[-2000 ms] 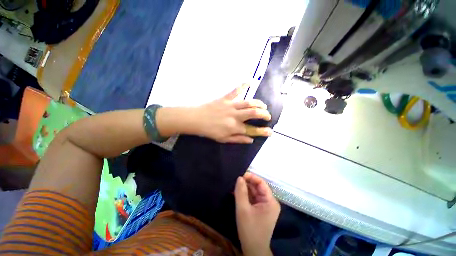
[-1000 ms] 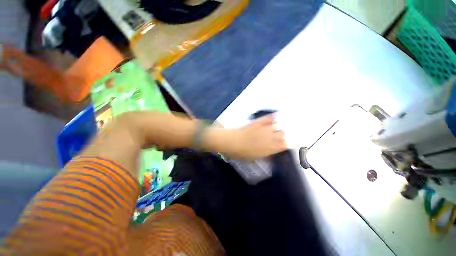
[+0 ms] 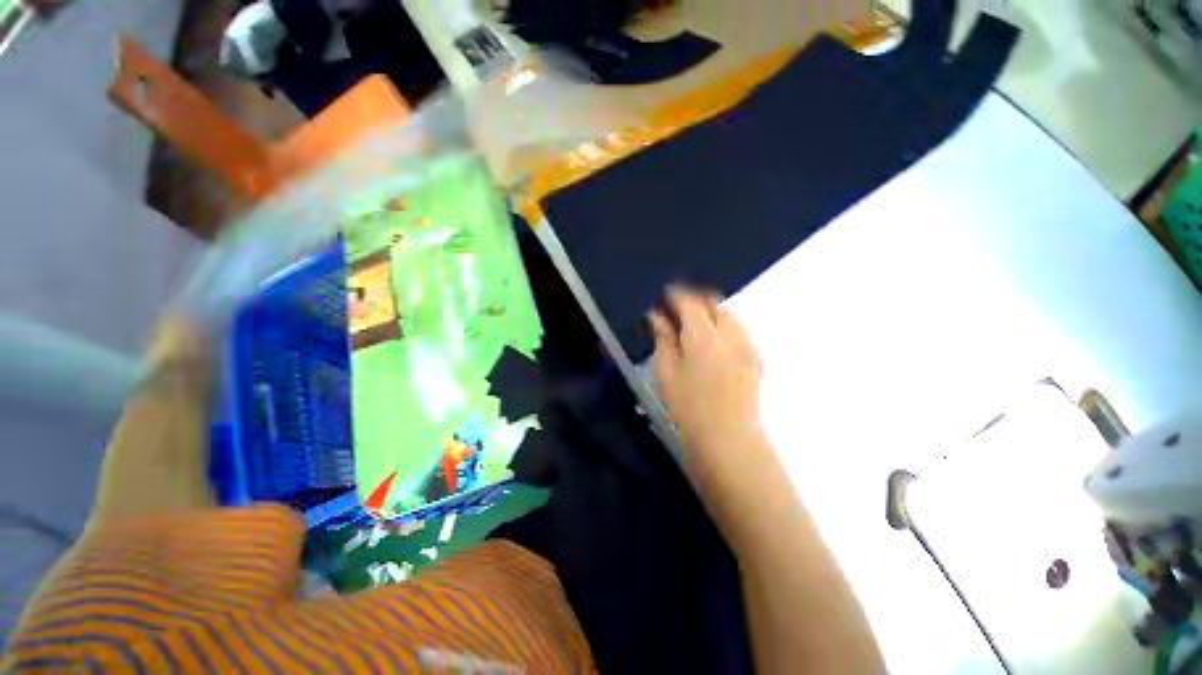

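Observation:
A dark flat garment panel [image 3: 738,185] lies across the far left of the white table, with narrow strap-like ends at the top. My right hand [image 3: 705,353] is on its near edge, fingers bent against the cloth; whether they pinch it cannot be told. My left forearm [image 3: 158,429] is a blur at the left over the floor side, and my left hand cannot be clearly made out. Dark cloth [image 3: 620,528] hangs between my lap and the table.
A green printed sheet [image 3: 448,317] lies by a blue plastic basket [image 3: 293,382]. A brown board with orange tape [image 3: 593,152] joins the table beyond. An orange chair [image 3: 349,125] stands at upper left. The sewing machine head [image 3: 1153,475] is at right, a green basket [image 3: 1180,218] at far right.
The view has swung left, away from the machine. My left hand has left the table area. My right hand has come up to the panel at far left.

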